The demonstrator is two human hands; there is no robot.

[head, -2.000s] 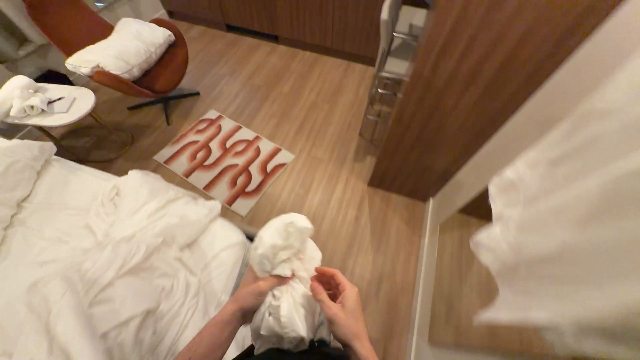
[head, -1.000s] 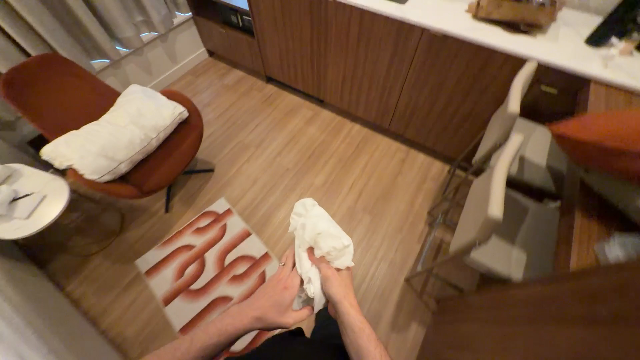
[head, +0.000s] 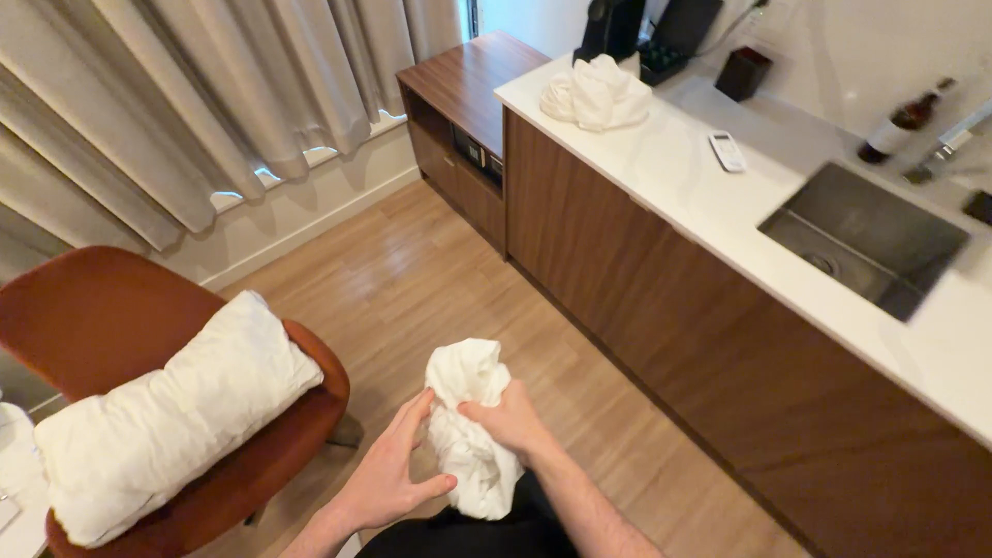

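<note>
A bunched white cloth (head: 477, 465) hangs in front of my body, gathered at its middle. My right hand (head: 508, 418) grips it there, thumb across the front. On its other side is my left hand (head: 395, 461), fingers and thumb spread, the fingertips at the cloth's edge. Another crumpled white cloth (head: 601, 93) lies on the white countertop (head: 659, 186) near its far end.
At left, a rust-coloured chair (head: 108, 310) bears a white pillow (head: 178, 418). The counter also holds a remote control (head: 727, 151), a bottle (head: 903, 124) and a sink (head: 868, 232). A low wooden cabinet (head: 480, 74) stands beside long curtains (head: 256, 85).
The view has swung from the bed and rug over to the counter and curtains. Both hands were on the bunched cloth; my left hand's fingers are now spread.
</note>
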